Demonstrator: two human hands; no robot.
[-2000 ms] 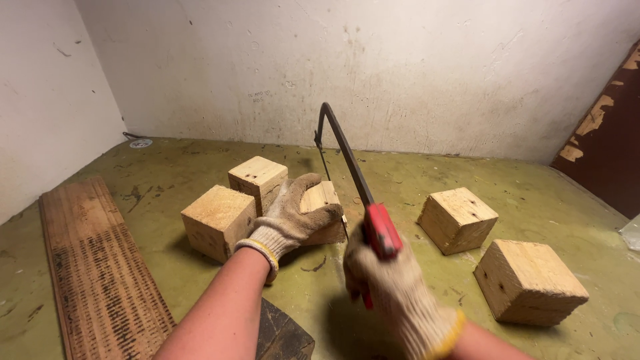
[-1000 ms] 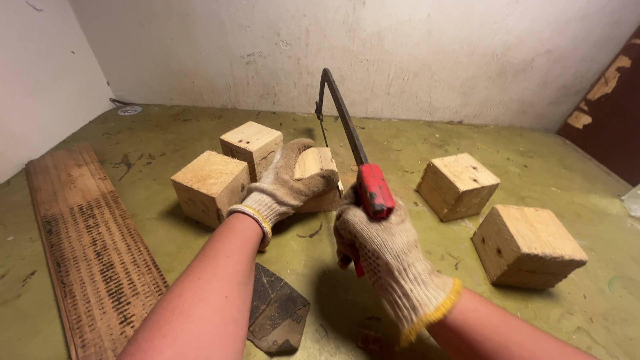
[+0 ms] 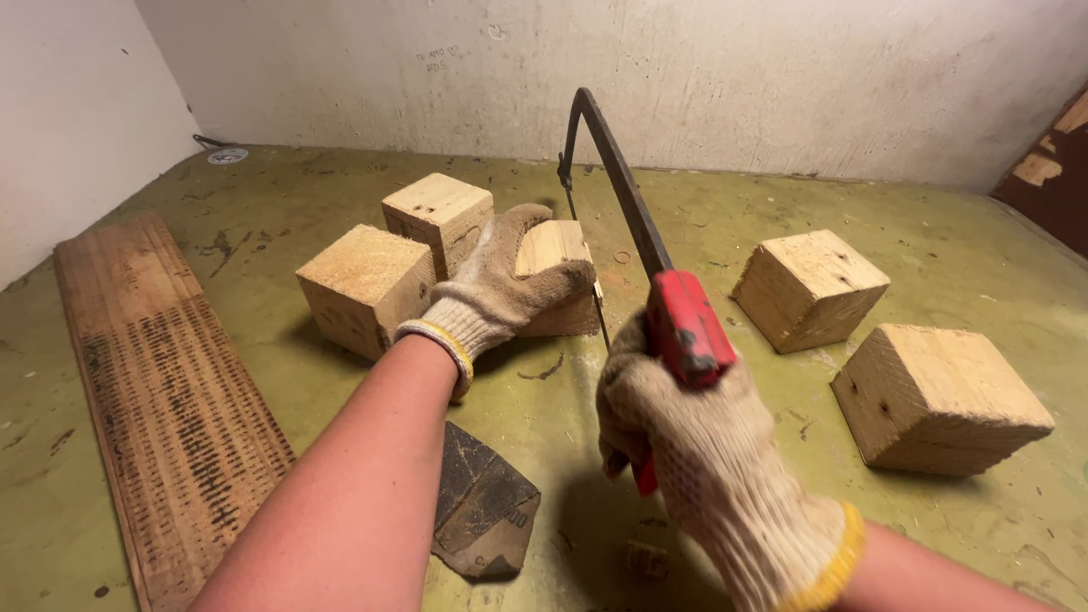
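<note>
My left hand (image 3: 510, 276), in a knit work glove with a worn palm coating, grips a wooden block (image 3: 552, 246) in the middle of the green surface. My right hand (image 3: 688, 416), gloved too, is closed round the red handle of a hacksaw (image 3: 625, 178). The saw's thin blade runs along the right end of the held block, where a splintered edge shows. Whether the blade sits in a cut cannot be told. Two more wooden blocks, one nearer (image 3: 365, 285) and one farther (image 3: 438, 208), stand just left of my left hand.
Two wooden blocks, one farther back (image 3: 812, 285) and one nearer (image 3: 943, 395), sit at the right. A grooved wooden board (image 3: 170, 382) lies at the left. Creased sandpaper (image 3: 484, 510) lies below my left wrist. A pale wall (image 3: 722, 85) bounds the back.
The view has shifted slightly. Both hands keep their holds, on the block and on the hacksaw; no other change is plain.
</note>
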